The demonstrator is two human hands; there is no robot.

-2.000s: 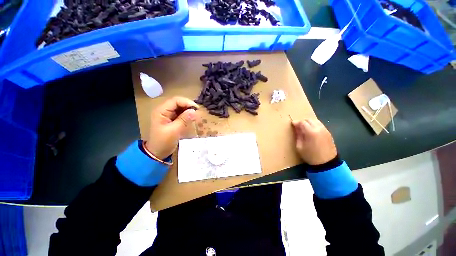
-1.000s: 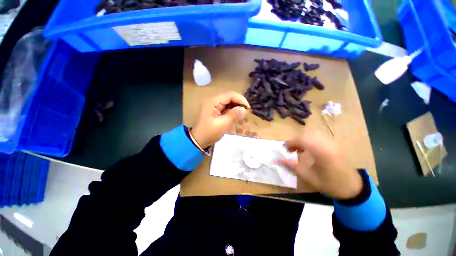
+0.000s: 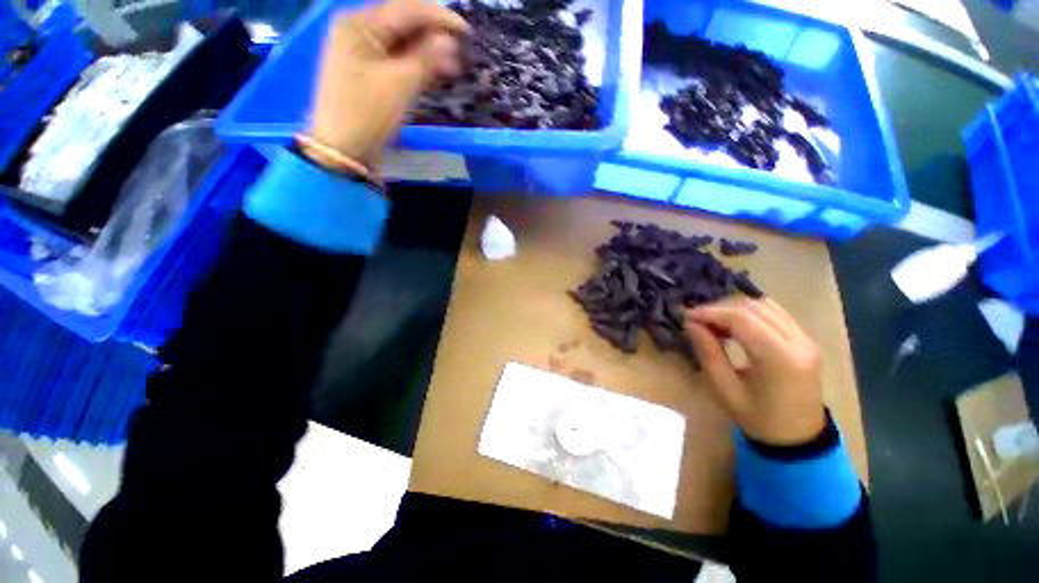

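Note:
A loose pile of dark parts (image 3: 649, 279) lies on the tan cardboard sheet (image 3: 456, 438). My right hand (image 3: 758, 364) is at the pile's lower right edge, its thumb and index fingertips close together at the dark parts; whether they grip one is unclear. My left hand (image 3: 382, 74) is blurred and raised over the left blue bin (image 3: 536, 139) of dark parts, fingers curled; whether it holds anything cannot be told. A white sheet (image 3: 513, 424) with grey smears lies nearest my body, with a small whitish round dish (image 3: 579, 433) on it.
A small white squeeze bottle (image 3: 498, 239) stands at the cardboard's upper left. A second blue bin (image 3: 752, 196) holds dark parts. A white long-nozzle bottle (image 3: 934, 271) and a small cardboard piece (image 3: 989, 416) with sticks lie right. A clear plastic bag (image 3: 148, 211) and black tray (image 3: 74, 205) are left.
My left hand has moved up from beside the pile to over the left bin. My right hand has moved from the white sheet up to the pile. The view has shifted.

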